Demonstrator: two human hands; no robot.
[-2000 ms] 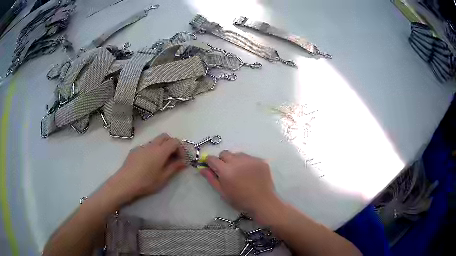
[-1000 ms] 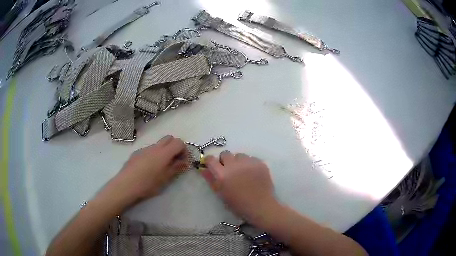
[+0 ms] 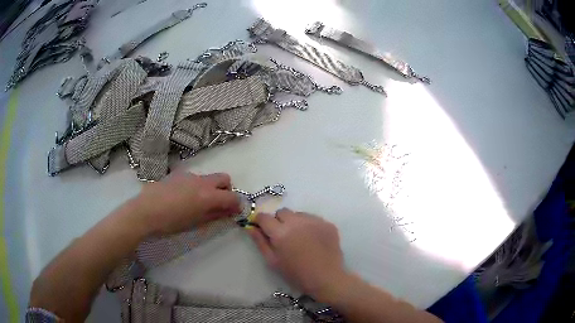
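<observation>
My left hand (image 3: 192,200) is closed on a grey-beige webbing strap (image 3: 183,243) near its narrow end. The strap runs down and left below my left forearm. A silver snap hook (image 3: 270,190) sticks out beyond the fingers to the upper right. My right hand (image 3: 293,243) holds small thread snips (image 3: 250,222), yellow near the dark blades, at the strap end. The snips' handles are hidden in the hand. A stack of straps (image 3: 233,314) lies at the bottom edge, with metal rings at its left and hooks at its right.
A pile of straps (image 3: 161,104) lies beyond my left hand. Single straps lie at the back. Thread scraps (image 3: 384,173) lie to the right, beside bright glare. Striped pieces (image 3: 550,74) are at the far right. A blue bin (image 3: 463,299) with bundled straps (image 3: 514,258) is beyond the table's right edge.
My left hand has moved a little left, and more of the strap now shows below my left forearm. My right hand has shifted slightly down, with the snips still at the strap end.
</observation>
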